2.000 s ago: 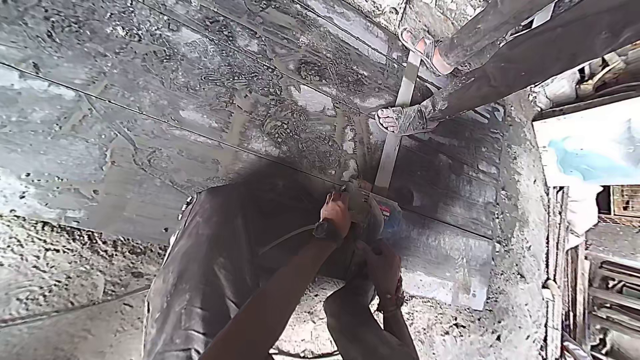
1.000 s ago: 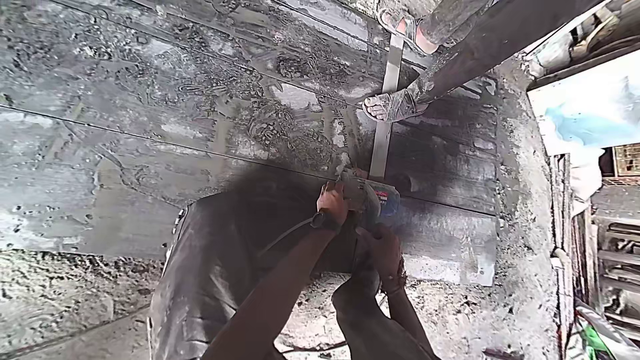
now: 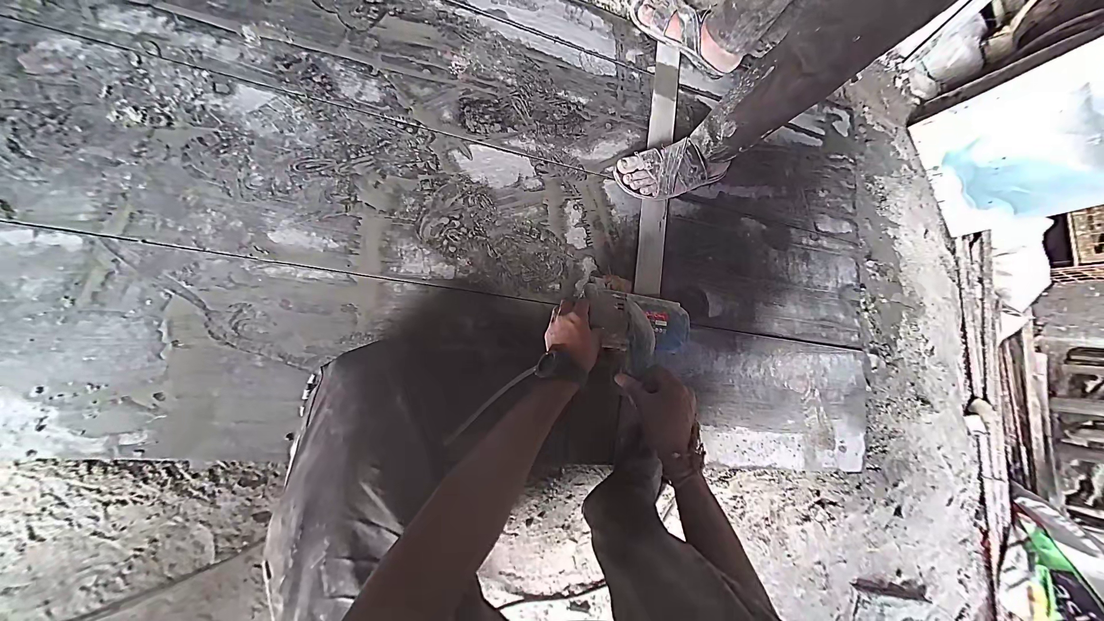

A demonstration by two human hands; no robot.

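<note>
My left hand (image 3: 572, 334), with a dark watch at its wrist, grips the left side of a handheld power cutter (image 3: 617, 315) with a blue motor housing. My right hand (image 3: 664, 410), a bracelet at its wrist, is curled just below the cutter's curved grey part; whether it holds anything is unclear. The cutter rests on a grey, grooved slab surface (image 3: 776, 379), at the near end of a flat metal bar (image 3: 651, 237). Its blade is hidden. Another person's sandaled foot (image 3: 660, 172) stands on the bar, and the second foot (image 3: 681, 34) is at its far end.
Wet grey slurry (image 3: 483, 207) covers much of the slab, which is crossed by long straight grooves. Rough ground (image 3: 914, 371) borders it at right and below. Stacked poles (image 3: 979, 345) and a white and blue sheet (image 3: 1018, 155) lie at the right. A thin cable (image 3: 487, 405) runs near my left wrist.
</note>
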